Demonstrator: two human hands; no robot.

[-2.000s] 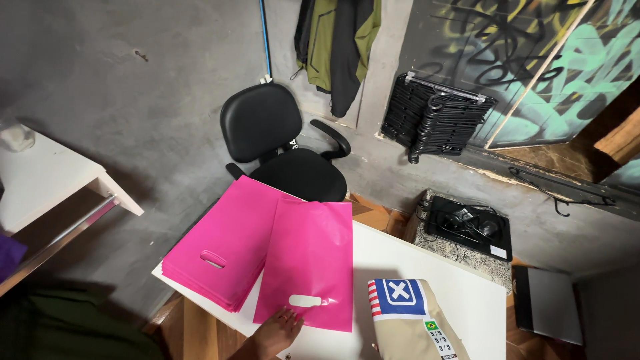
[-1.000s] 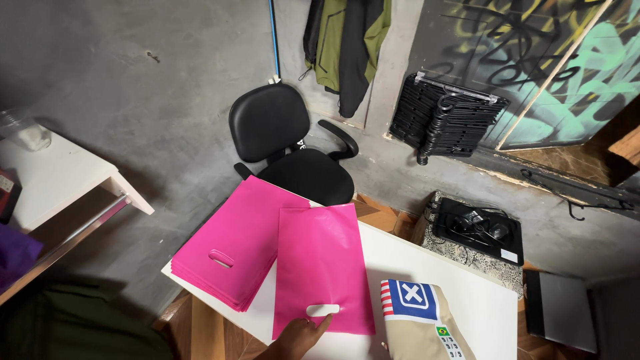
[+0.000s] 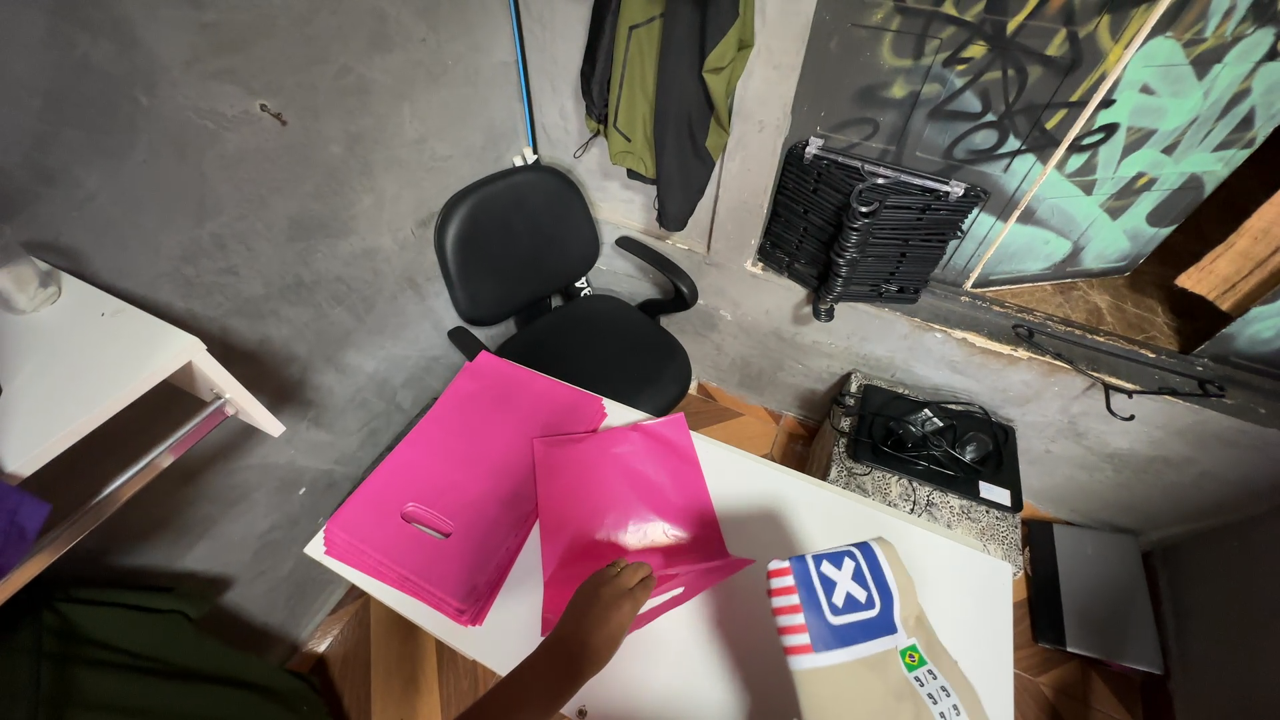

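Note:
My left hand reaches in from the bottom and grips a single pink plastic bag near its handle cutout. That edge of the bag is raised and bent over, while the far part lies on the white table. Left of it is a neat stack of the same pink bags with an oval handle cutout; the loose bag touches the stack's side. To the right lies a folded beige garment with a blue-and-white X patch, red stripes and a printed size strip. My right hand is out of view.
A black office chair stands behind the table. Beyond the right end are a patterned box bearing a black case with cables, and a grey-and-black flat object. Another white table is at left. Black hangers and jackets hang behind.
The loose bag lay flat before; its handle end is now lifted and folded, with my left hand gripping it. My hand has moved up over the bag. The stack and garment stay put.

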